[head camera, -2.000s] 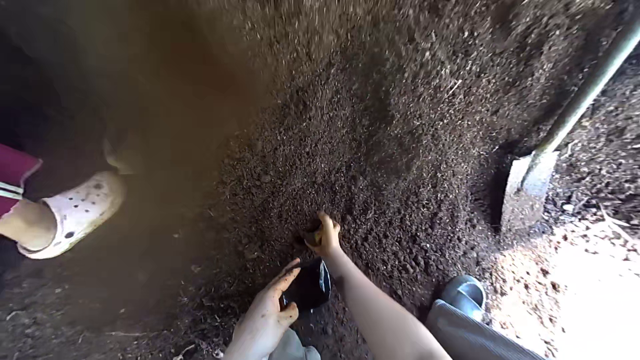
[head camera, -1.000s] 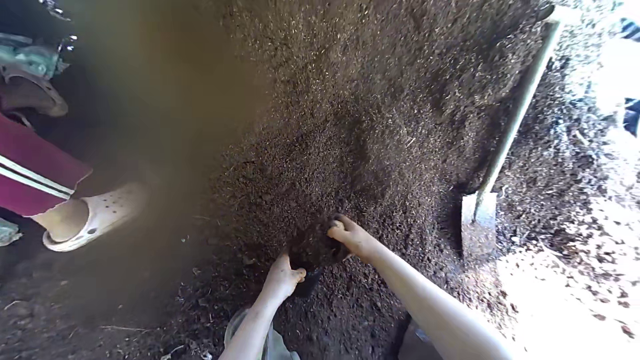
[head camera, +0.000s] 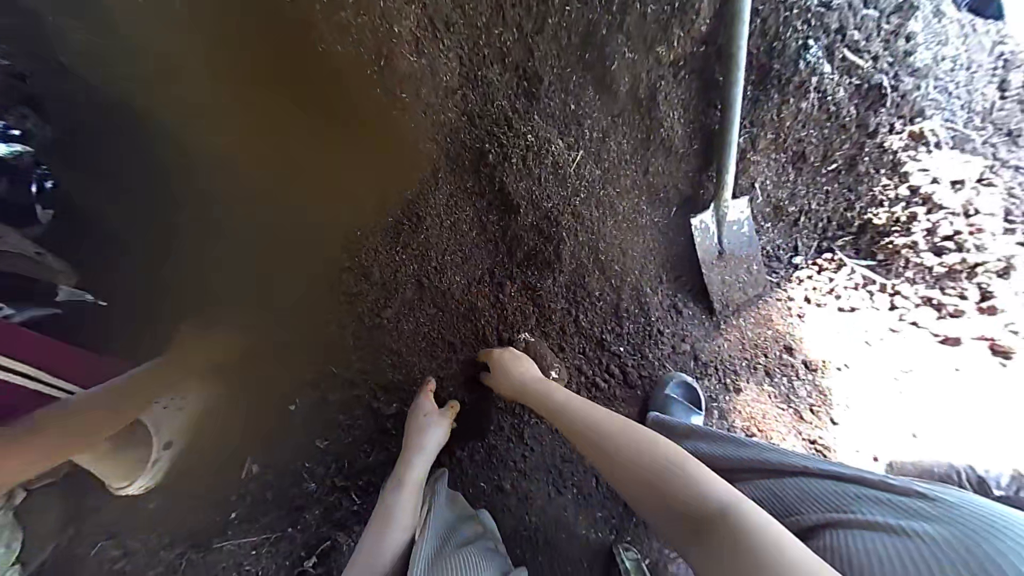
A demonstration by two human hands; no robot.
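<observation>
A mound of loose dark soil (head camera: 512,208) fills the middle of the view. At its lower edge my left hand (head camera: 430,420) is against a small black bag (head camera: 472,416), thumb and fingers at its side. My right hand (head camera: 508,374) reaches in from the right with fingers bent down at the bag's mouth; whether soil is in them is hidden. A brown clump with pale flecks (head camera: 544,358) lies just beyond my right wrist.
A shovel (head camera: 730,248) rests blade down on the soil at the right. Another person's arm (head camera: 104,416) and pale clog (head camera: 156,448) are at the left, partly blurred. My grey shoe (head camera: 678,398) stands at the right, near sunlit wood chips or stones (head camera: 944,232).
My right hand has come back toward the bag from a little to the right. The other person's arm has come into view at the left.
</observation>
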